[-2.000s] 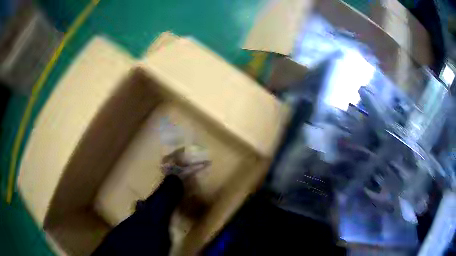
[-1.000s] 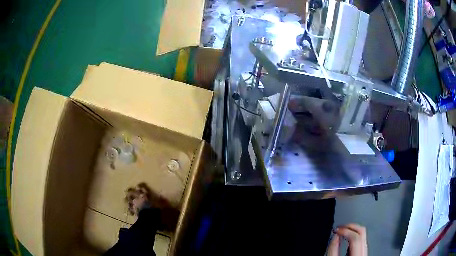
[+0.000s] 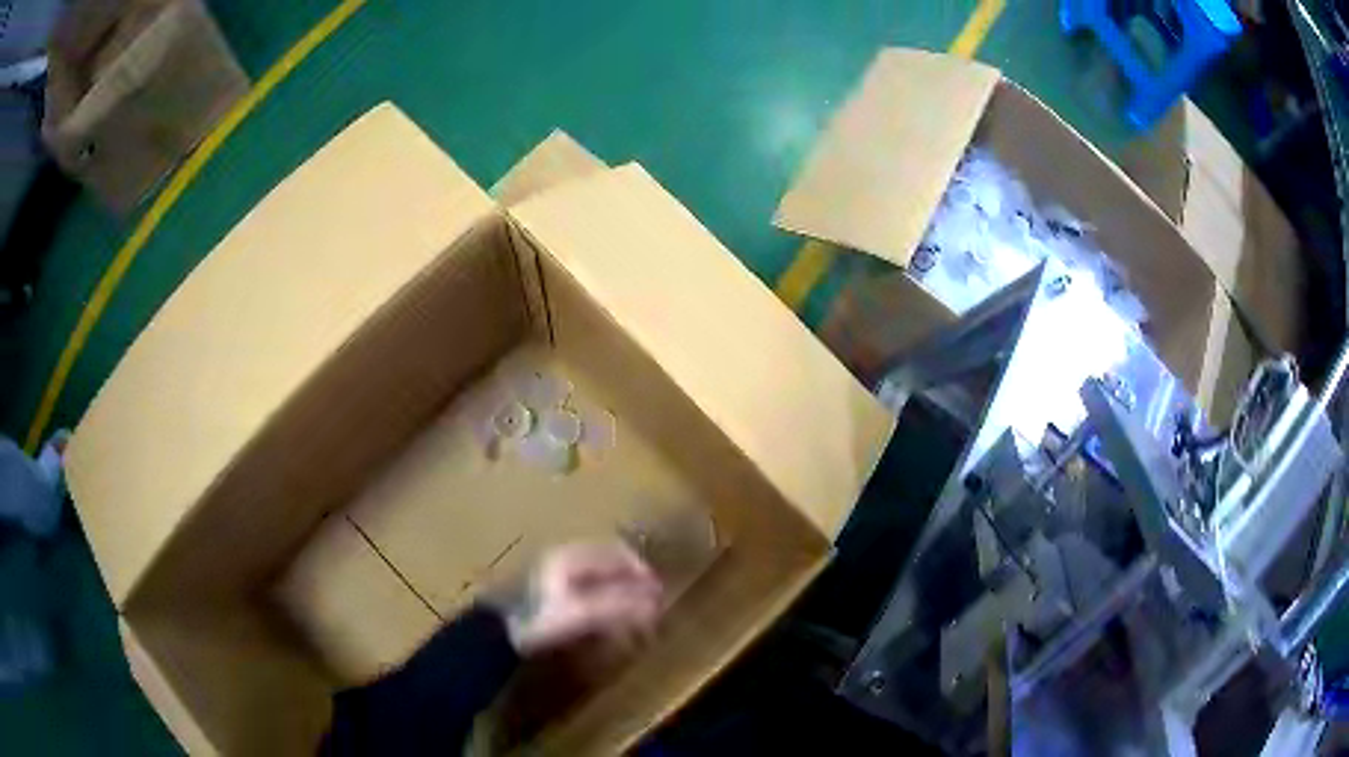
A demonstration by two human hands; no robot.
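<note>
A large open brown carton [image 3: 725,340] stands in front of me with its flaps out. A few frosted translucent fan blades [image 3: 561,429] lie together on its floor near the far corner. My left hand [image 3: 596,595], in a dark sleeve, is inside the carton near the right wall. It is blurred. A faint translucent shape, perhaps another blade, lies just beyond the fingers; whether the hand holds anything cannot be told. My right hand is out of the picture.
The metal press fixture [image 3: 1073,592] stands right of the carton. Behind it, a second open carton [image 3: 888,155] holds many translucent blades. A blue stool [image 3: 1169,59] is at the top right. Another brown box [image 3: 148,104] stands at the top left, beside a yellow floor line.
The view has turned, so the carton appears larger and the press further right. My left hand has shifted towards the carton's right wall. My right hand has left the picture.
</note>
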